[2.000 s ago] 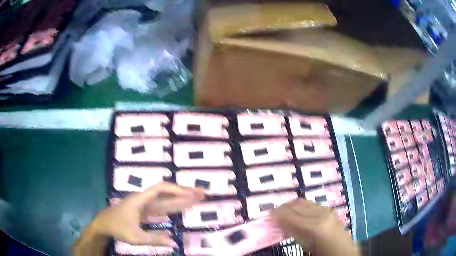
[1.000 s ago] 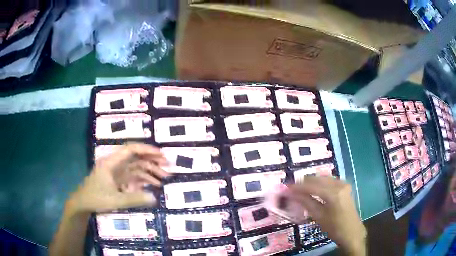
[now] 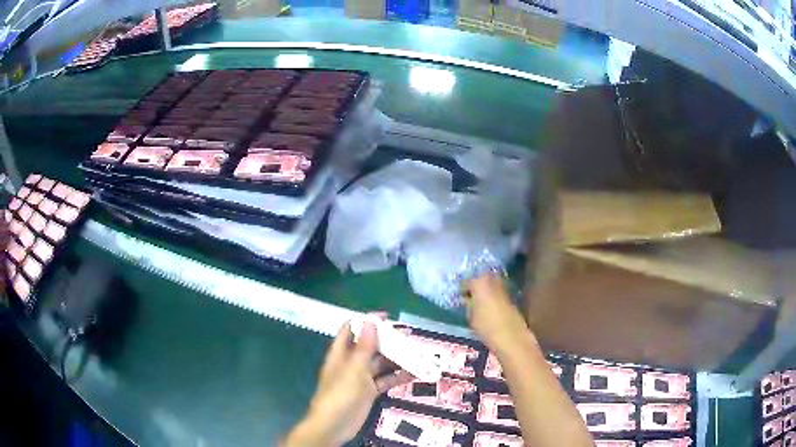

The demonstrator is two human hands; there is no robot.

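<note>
My left hand (image 3: 345, 384) holds a pink-white flat housing (image 3: 400, 351) by its end, tilted above the tray's upper left corner. My right hand (image 3: 490, 306) reaches past the tray to the clear plastic bag (image 3: 454, 262); its fingertips are at the bag's near edge, partly hidden, and I cannot tell if they grip anything. The black blister tray (image 3: 566, 395) lies at the bottom with rows of housings (image 3: 608, 381), each with a dark square. My right forearm covers part of it.
A tray stack (image 3: 297, 205) with white sheets between trays stands at left. A large open carton (image 3: 628, 306) stands at right. Other filled trays lie at far left (image 3: 44, 223) and lower right (image 3: 778, 406). A pale rail (image 3: 218, 284) crosses the green surface. A dark device (image 3: 92, 306) is at left.
The view has swung left and up, bringing the whole tray stack in. My right hand has moved from over the tray to the plastic bag. My left hand now holds a housing.
</note>
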